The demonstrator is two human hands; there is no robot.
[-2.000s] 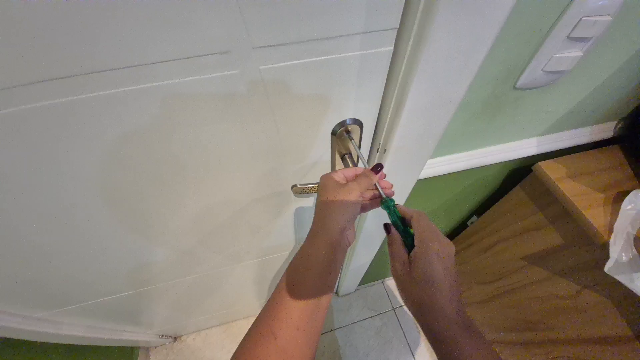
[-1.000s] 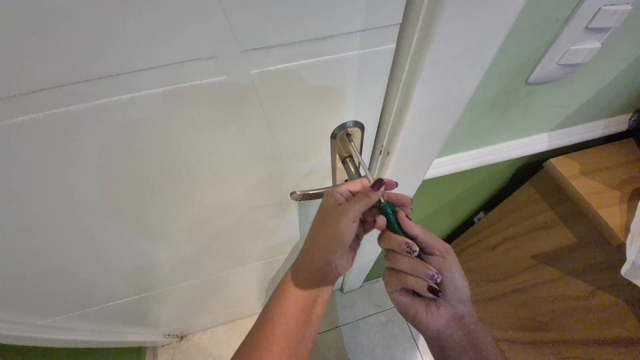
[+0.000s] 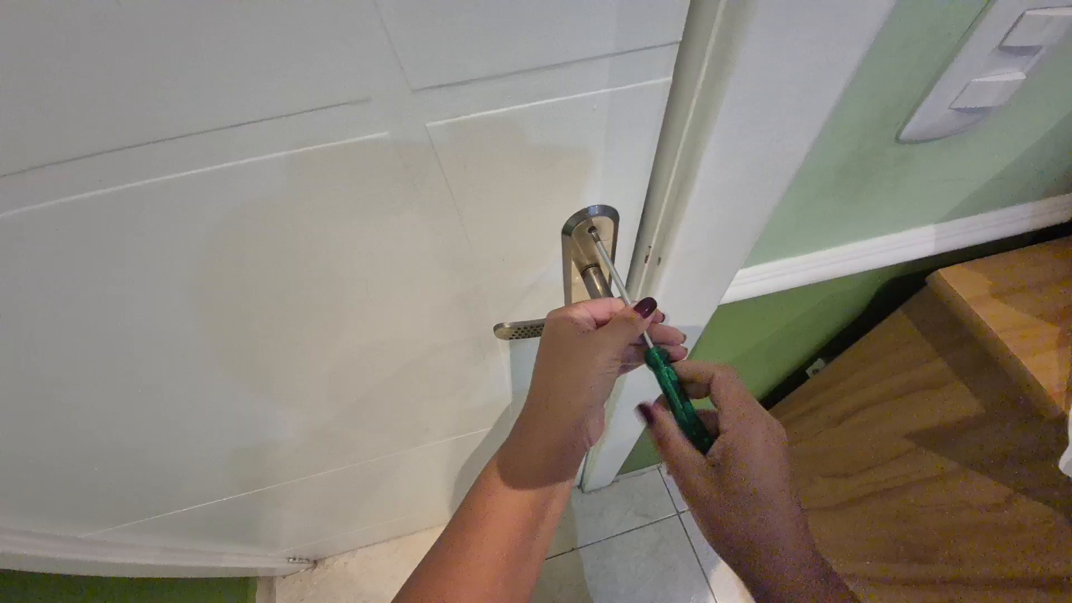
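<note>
A screwdriver with a green handle (image 3: pixel 680 400) slants up to a metal door handle's backplate (image 3: pixel 578 243); its tip meets a screw hole near the plate's top. My left hand (image 3: pixel 590 360) pinches the steel shank between thumb and fingers, just above the green grip. Around the screwdriver's handle are the thumb and fingers of my right hand (image 3: pixel 729 452), loosely curled. The lever (image 3: pixel 519 329) sticks out to the left behind my left hand, which hides part of it. The lever set is mounted on a white door (image 3: pixel 335 293).
Right of the door stands the white door frame (image 3: pixel 754 126). A switch plate (image 3: pixel 946 109) and a white rail (image 3: pixel 904 251) are on the green wall. Wooden furniture (image 3: pixel 879 452) fills the lower right, and light floor tiles (image 3: pixel 628 544) show below.
My right hand has turned and its grip on the green handle has loosened, with the finger backs no longer facing the camera as one second ago. My left hand still pinches the shank.
</note>
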